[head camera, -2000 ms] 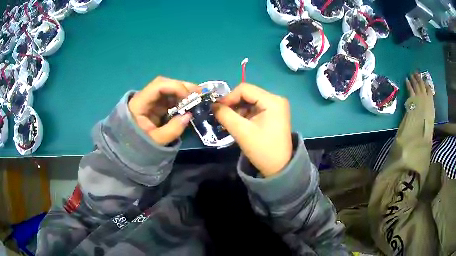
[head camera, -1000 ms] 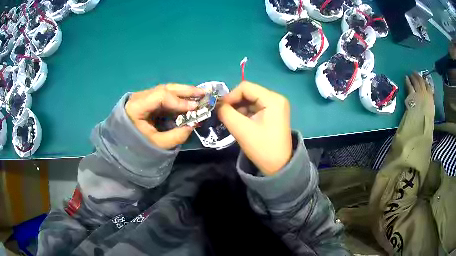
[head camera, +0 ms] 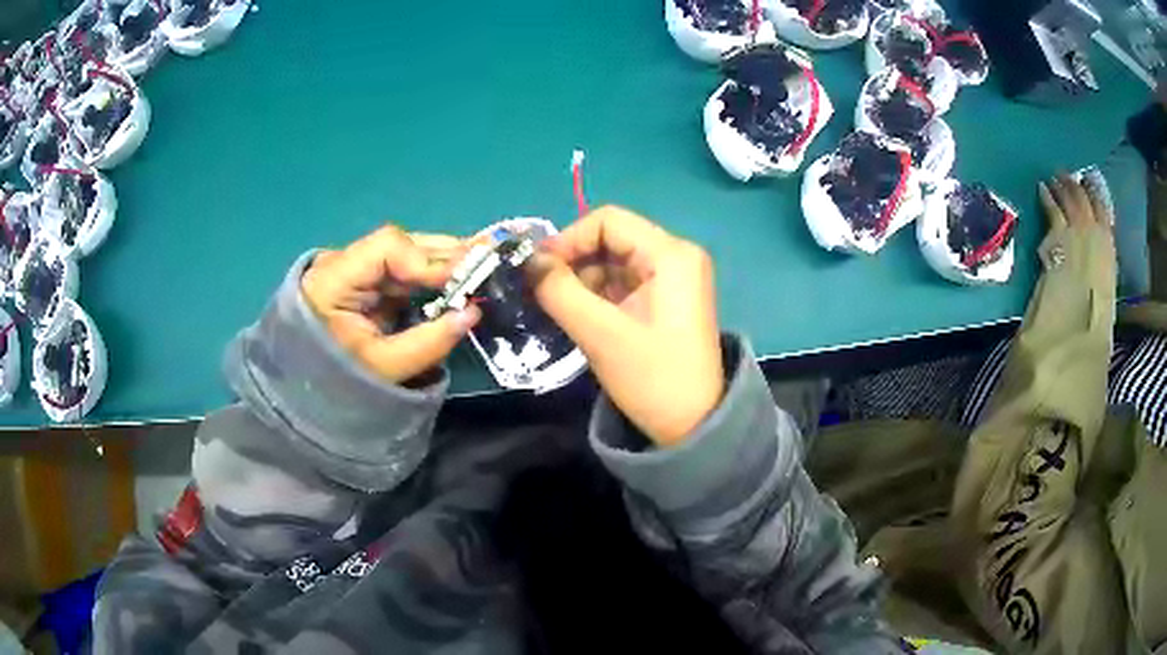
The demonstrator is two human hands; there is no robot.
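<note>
My left hand [head camera: 390, 305] pinches a circuit board [head camera: 471, 278], tilted on edge above a white housing [head camera: 535, 371] with a dark inside. My right hand [head camera: 640, 307] has its thumb and finger closed at the board's upper right end, by small parts. What the fingertips hold there is too small and hidden to tell. A red lead wire [head camera: 580, 186] with a white tip sticks up behind my right hand; its lower part is hidden.
The green bench [head camera: 384, 102] bears white shells with dark boards at left [head camera: 71, 365] and, with red wires, at right [head camera: 860, 192]. A black box [head camera: 1030, 45] stands far right. A neighbouring person's hand [head camera: 1078, 205] rests on the bench at right.
The board has turned from showing its face to more edge-on. The hands, housing and red wire sit slightly further left in view.
</note>
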